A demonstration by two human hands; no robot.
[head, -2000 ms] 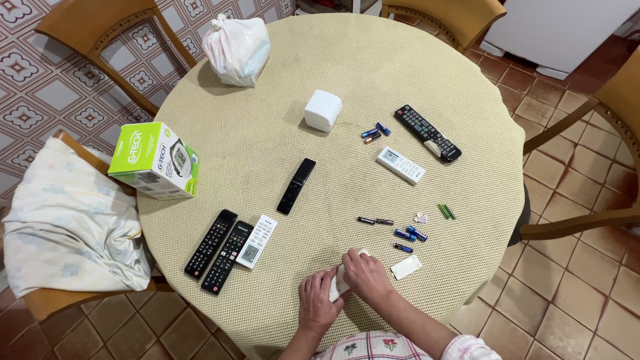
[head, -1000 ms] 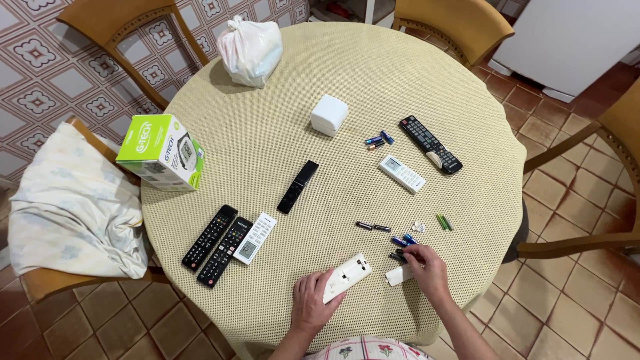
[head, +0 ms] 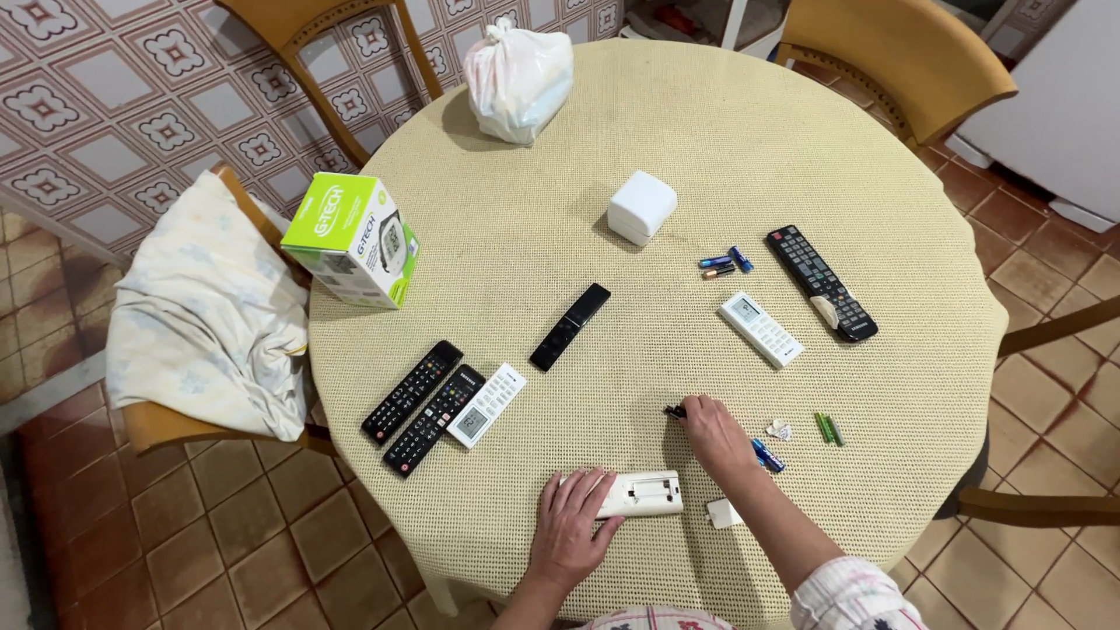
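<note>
Under the fingers of my left hand (head: 570, 523) lies a white remote control (head: 646, 493), its back up and its battery compartment uncovered. My right hand (head: 713, 430) has its fingertips closed on dark batteries (head: 675, 411) above the cloth; how many is hard to tell. A small white battery cover (head: 723, 513) lies right of the remote, partly behind my right forearm. Blue batteries (head: 769, 456) lie just beyond that forearm, with a crumpled white scrap (head: 779, 429) and green batteries (head: 829, 429) farther right.
Black remotes (head: 569, 327) and white remotes (head: 760, 330) lie about the table, one black remote (head: 822, 283) at the right. More batteries (head: 719, 262) sit near a white box (head: 642, 208). A G-Tech box (head: 352, 240) and a tied plastic bag (head: 519, 80) stand farther off. Chairs (head: 901, 57) surround the table.
My right hand has moved from the blue batteries beside the cover to the left, where dark batteries lay on the cloth. The white remote now lies more level under my left hand.
</note>
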